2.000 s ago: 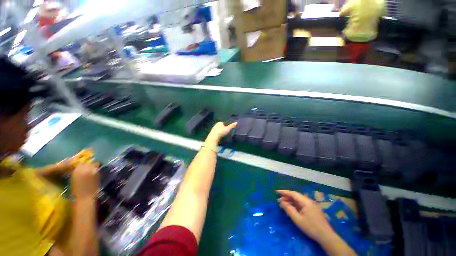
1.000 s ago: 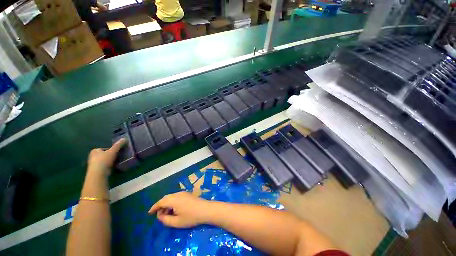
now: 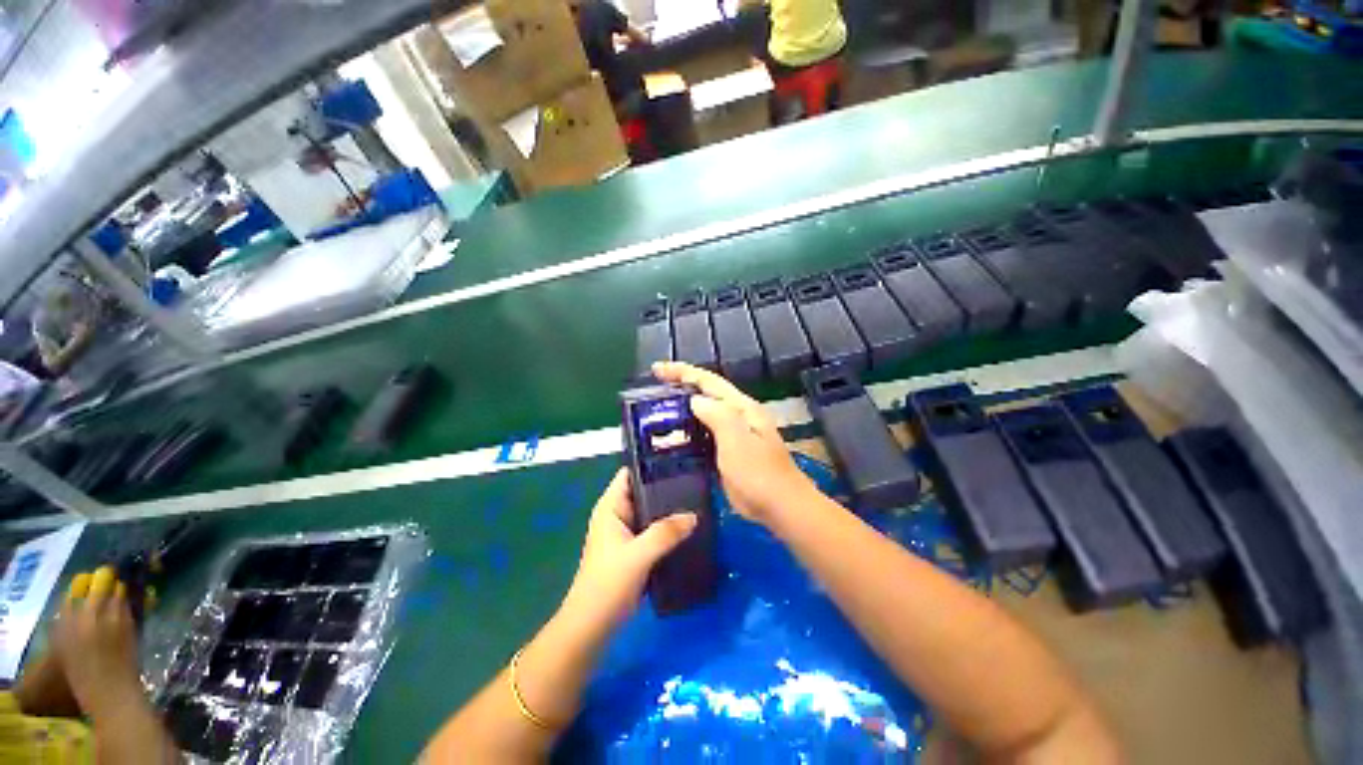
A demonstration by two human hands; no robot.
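Note:
A dark grey device housing (image 3: 680,546) is held upright and slightly tilted in front of me, its window end up. My left hand (image 3: 616,550) grips its lower left side, thumb across the front. My right hand (image 3: 739,443) is at its upper right edge by the window, fingers over the top corner. The window shows a pale part inside. Under the hands lies a heap of shiny blue film (image 3: 748,658).
Housings stand in a row (image 3: 822,317) behind the pale rail (image 3: 568,444); several lie on cardboard (image 3: 957,665) at right, beside white liner sheets (image 3: 1271,381). Black panels in clear plastic (image 3: 299,613) lie left, near another person's yellow-tipped hand (image 3: 93,635).
My left hand has come back from the housing row and now holds a housing over the blue film. My right hand has risen to its window end. The view has turned left.

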